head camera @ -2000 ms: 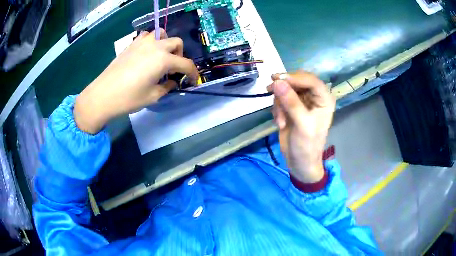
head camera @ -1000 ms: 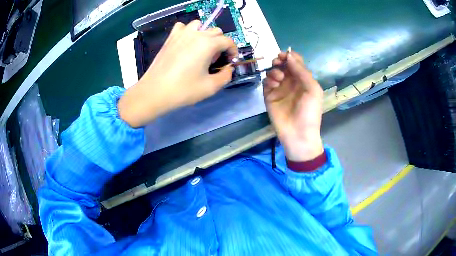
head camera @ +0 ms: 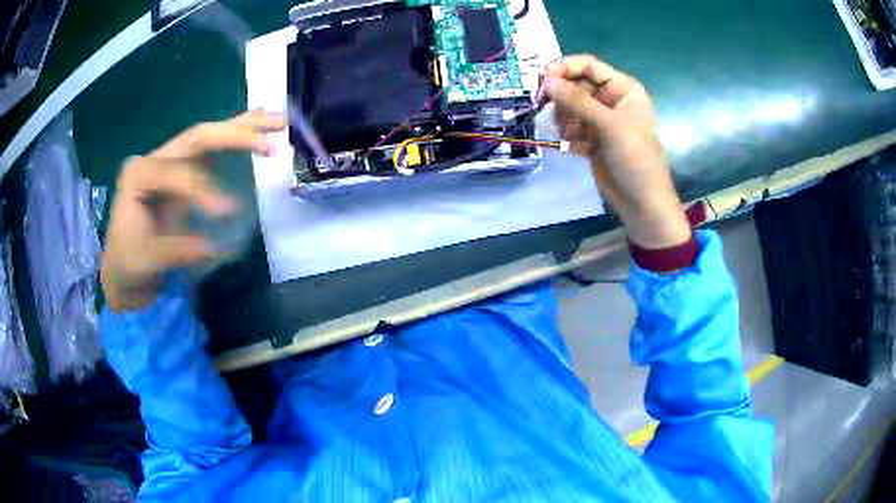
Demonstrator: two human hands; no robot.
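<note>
The open projector unit (head camera: 364, 79) lies on a white sheet (head camera: 334, 231), its large black block at left and the green main board (head camera: 476, 49) at upper right. My left hand (head camera: 177, 201) is blurred, left of the unit, fingers apart, and holds nothing visible. My right hand (head camera: 599, 103) is at the unit's right side, thumb and fingers pinching the end of a black cable (head camera: 516, 123). A yellow-orange wire harness (head camera: 481, 138) runs along the near edge to a white plug below my right fingers. A pale ribbon cable (head camera: 309, 128) stands over the black block's left part.
The green bench (head camera: 747, 79) has a worn tan near edge (head camera: 472, 285). Clear plastic bags (head camera: 59, 246) lie at far left. Part of a tray-like object (head camera: 874, 39) shows at upper right. A faint blurred strip crosses the upper left.
My left hand has moved off the unit to the left and opened. My right hand has moved slightly right and up with the black cable. The black block is now uncovered.
</note>
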